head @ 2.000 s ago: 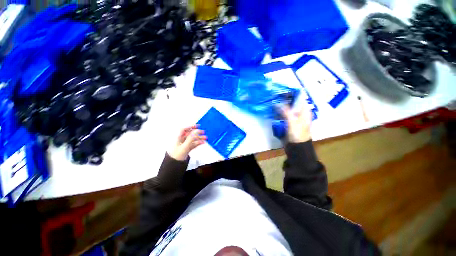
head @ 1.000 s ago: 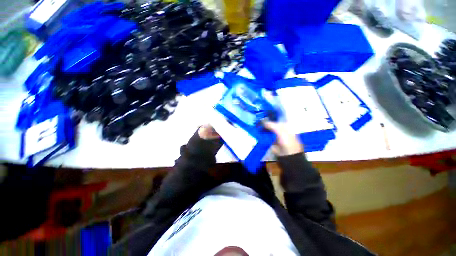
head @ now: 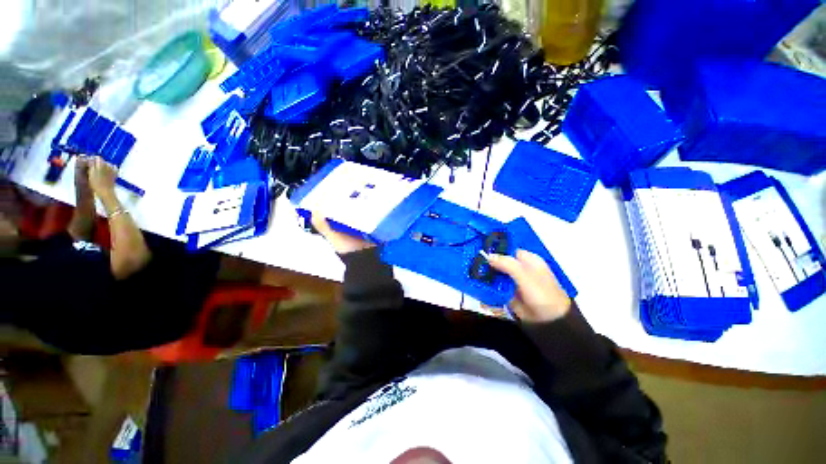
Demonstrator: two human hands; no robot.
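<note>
An opened retail package [head: 367,198] lies stretched between my hands above the table's front edge, white panel to the left and blue part to the right. A black coiled data cable [head: 494,243] lies on the blue part, its plug ends pointing left. My left hand [head: 337,237] holds the package's left end from below. My right hand [head: 534,279] grips the right end, fingers on the package beside the cable coil. Another blue card [head: 541,252] shows partly behind my right hand. A flat blue card [head: 545,179] lies behind it.
A black cable pile [head: 408,86] and loose blue packages [head: 303,91] are at the back. Fanned finished packages [head: 693,249] and blue blocks [head: 761,113] are at right. Packages [head: 222,213] lie left. A co-worker's arms [head: 113,208] are at far left, near a teal bowl [head: 172,68].
The view has swung left, bringing the co-worker into sight and the grey basin out. The shiny insert is no longer distinct; the package is stretched out sideways, with the cable exposed on its blue part.
</note>
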